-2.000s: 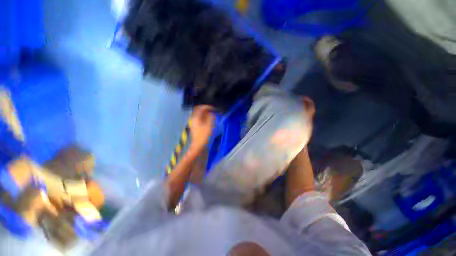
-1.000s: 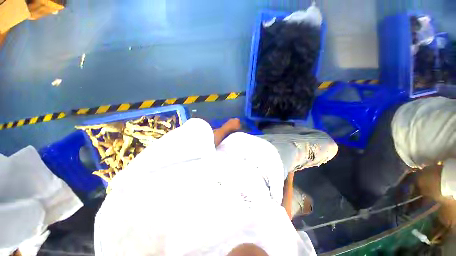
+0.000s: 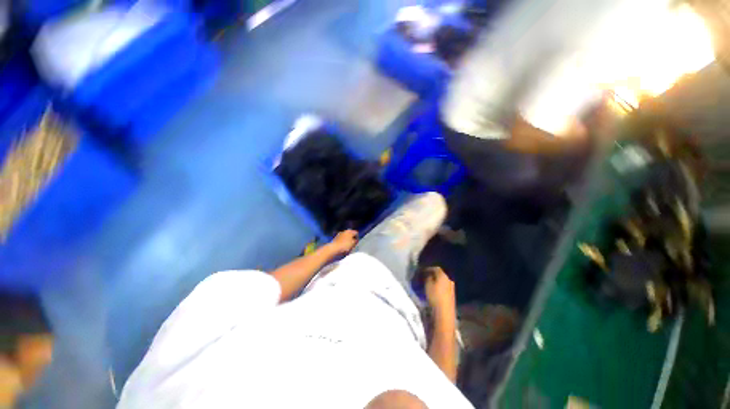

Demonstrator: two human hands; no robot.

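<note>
A blue crate [image 3: 282, 188] stands on the floor beyond my lap, filled with black ragged pieces [image 3: 332, 182], with a white liner at its far end. My left hand [image 3: 344, 240] is at the crate's near end, beside my thigh; blur hides whether it grips anything. My right hand [image 3: 436, 286] is on the other side of my raised knee, fingers curled, and I cannot tell if it holds something.
A green bench [image 3: 552, 319] runs along the right with a heap of black and tan joined parts [image 3: 652, 248]. A seated person in a light top [image 3: 500, 88] is at upper right, near a blue stool [image 3: 424, 156]. Blue crates [image 3: 152, 80] stand at left.
The view has swung towards the bench, so the black-piece crate sits further left and the bench heap now shows. The nearby tan-part crate has left the view. Both hands are more visible.
</note>
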